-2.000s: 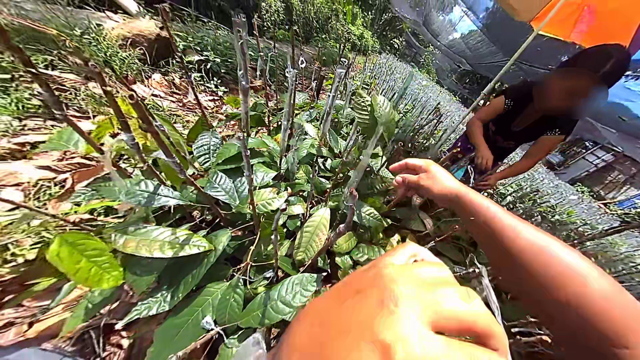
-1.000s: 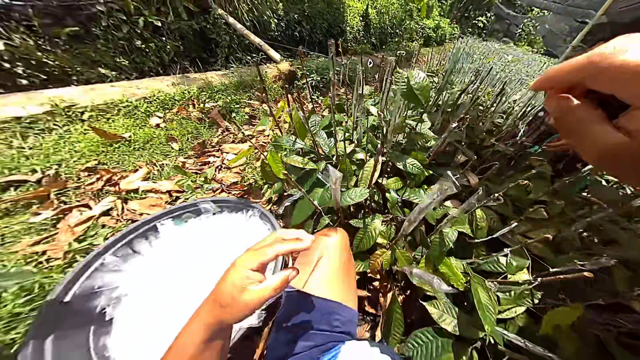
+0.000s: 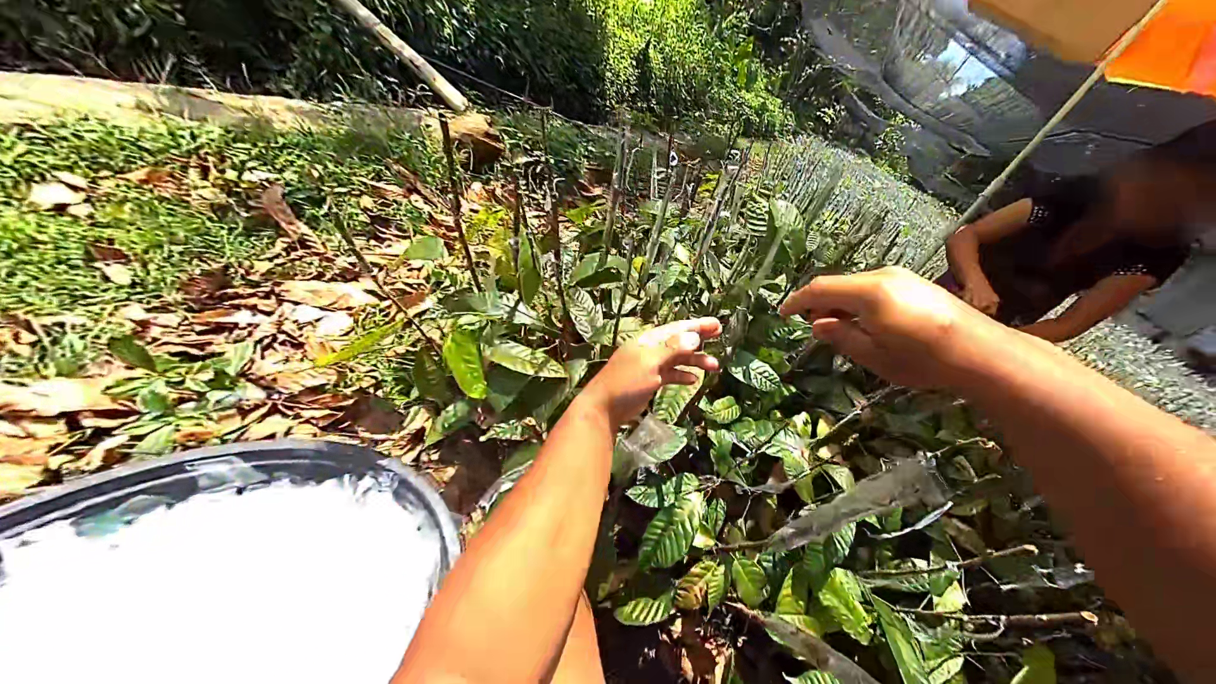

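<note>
My left hand (image 3: 660,366) reaches over the leafy seedlings (image 3: 674,522), its fingers apart and pointing right; I see nothing held in it. To its right my right hand (image 3: 869,318) hangs above the stems with its fingers bent; whether something thin is between the fingertips cannot be told. Upright stems (image 3: 617,204), several with clear plastic around them, stand behind both hands. A clear plastic sleeve (image 3: 860,503) covers a slanting stem below my right hand, and a smaller piece of plastic (image 3: 651,442) is just under my left wrist.
A black tub (image 3: 418,484) with bright white contents stands at lower left. Dry leaves (image 3: 313,313) and grass cover the ground beyond it. At right a person (image 3: 1073,247) bends over the rows, near a slanting pole (image 3: 1054,109) under an orange cover. Cut branches (image 3: 1026,617) stick out at lower right.
My left hand has moved from beside the tub to over the seedlings. The view has swung back to the right, so the person and the orange cover show again.
</note>
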